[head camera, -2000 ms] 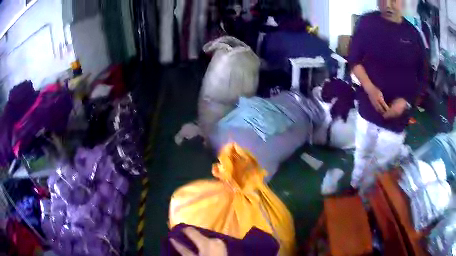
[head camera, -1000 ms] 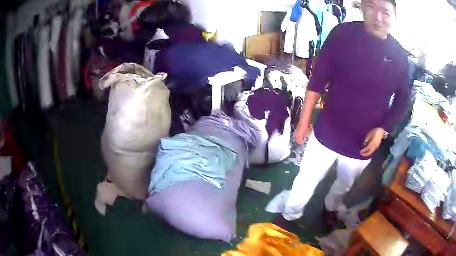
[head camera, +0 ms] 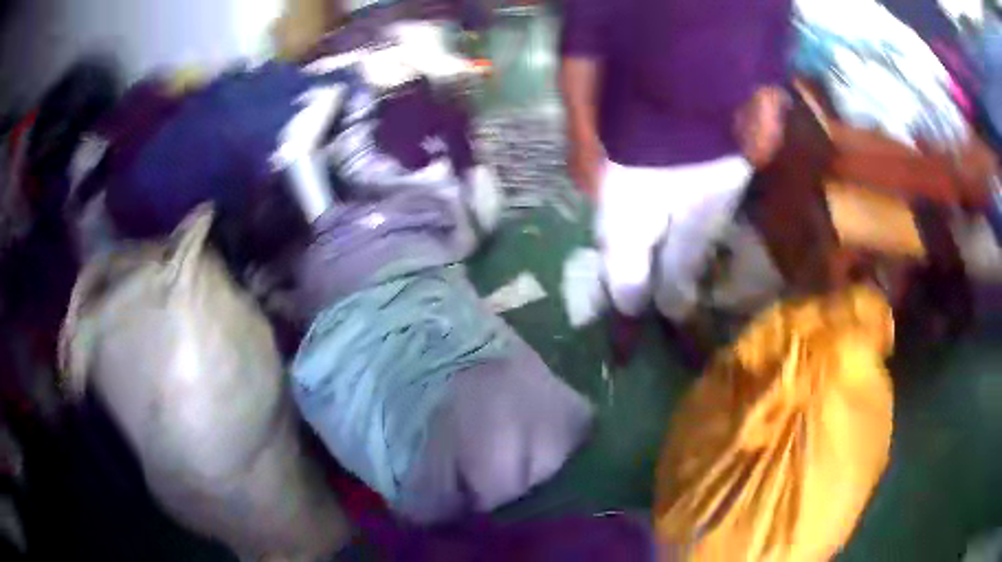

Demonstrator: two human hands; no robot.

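No hand of mine is in view. Dark purple cloth shows at the bottom edge; I cannot tell whether it is a sleeve or a garment. A yellow-orange cloth bundle stands on the green floor at the lower right. A tall off-white sack is at the left. Between them a grey-purple bundle lies on the floor with light blue-green cloth over it. The picture is blurred.
A person in a purple top and white trousers stands beyond the bundles. A wooden bench and a table with pale garments are at the right. Dark blue cloth is heaped at the upper left. White scraps lie on the floor.
My view has turned and tilted downward. The off-white sack looks nearer at the left, and more of the yellow-orange bundle shows at the right. The hand seen two seconds ago is out of view.
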